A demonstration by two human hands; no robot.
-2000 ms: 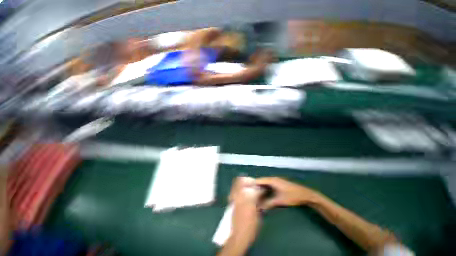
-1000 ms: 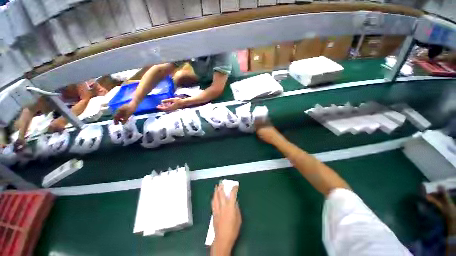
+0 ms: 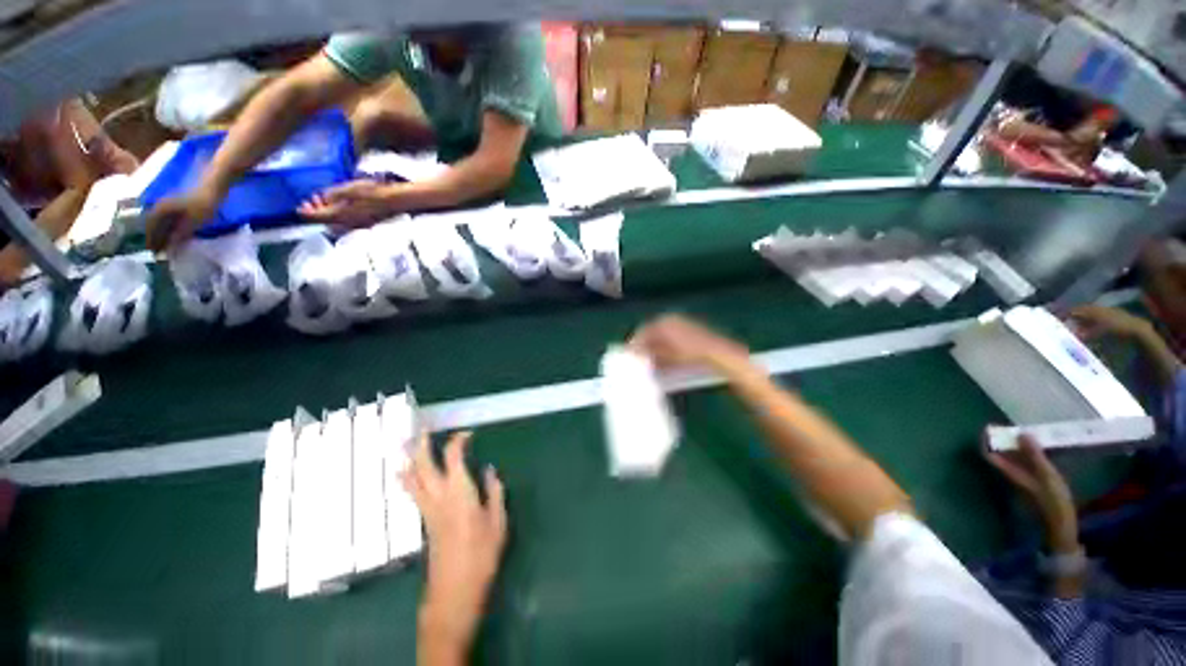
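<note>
Several slim white cartons point(image 3: 341, 494) lie side by side on the green bench, with small flaps up at their far ends. My left hand point(image 3: 455, 507) is at the right edge of this row, fingers apart, its fingertips at the last carton; whether they press on it is unclear. My right hand point(image 3: 689, 349) is near the pale rail and grips the top end of a blurred white bagged product point(image 3: 637, 414), which hangs over the bench. More bagged products point(image 3: 390, 260) with dark patches stand in a row along the belt's far side.
A fanned group of white cartons point(image 3: 878, 269) and a single carton point(image 3: 50, 410) lie on the belt. A worker opposite reaches at a blue bin point(image 3: 260, 169). At right, another person's hands hold a larger white box point(image 3: 1047, 377). A metal post point(image 3: 969, 124) stands far right.
My right hand has drawn back from the far bagged row to the rail with a white pouch. My left hand has moved left to the carton row and no longer holds a carton.
</note>
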